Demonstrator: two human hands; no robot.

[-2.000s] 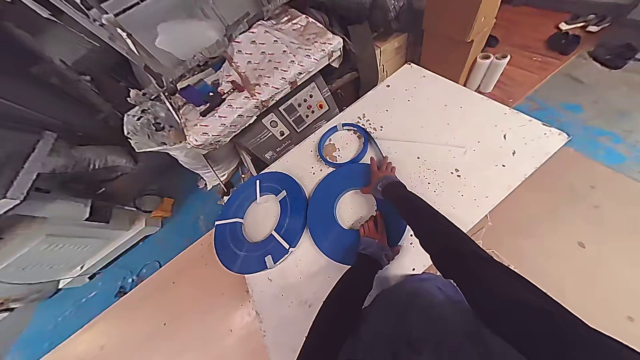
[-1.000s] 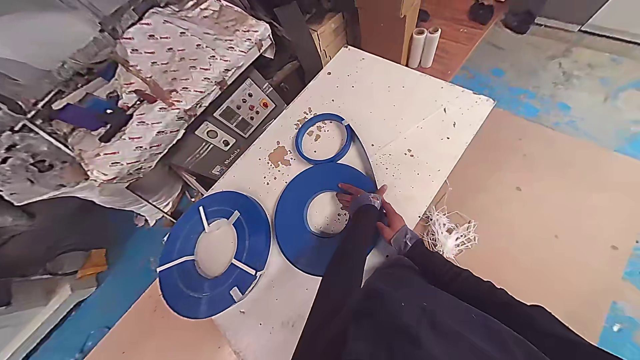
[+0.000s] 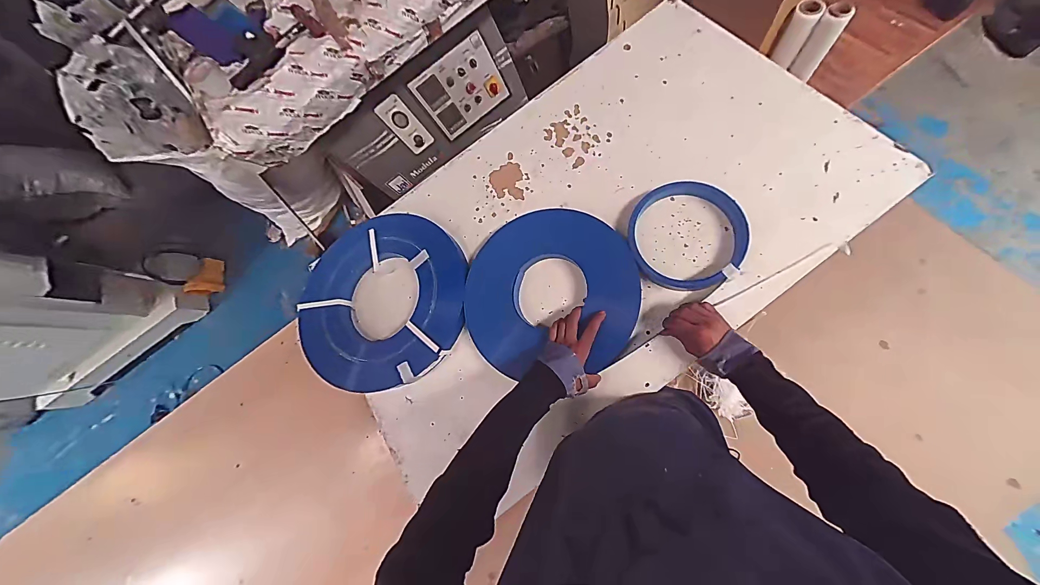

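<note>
Three coils of blue strip or band lie flat on the white table. My left hand (image 3: 575, 337) rests on the lower right part of the middle wide coil (image 3: 520, 236), some fingers at its central hole. At the table's near edge, just below the small thin coil (image 3: 739, 223), is my right hand (image 3: 697, 327), its fingers bent at the end of a narrow strip (image 3: 650, 343); whether they pinch it cannot be told. A piece of white tape (image 3: 730, 272) sits on the small coil. The left wide coil (image 3: 325, 349) bears several white tape strips and touches the middle one.
The white table (image 3: 780, 114) has worn brown patches. Beyond its far edge stands a machine with a control panel (image 3: 459, 81). Two white rolls (image 3: 821, 41) stand past the far right corner. Tangled white strands (image 3: 719, 394) hang by the near edge.
My right hand has moved off the middle coil to the right, to the table's near edge. My left hand still touches the middle coil. The view has shifted.
</note>
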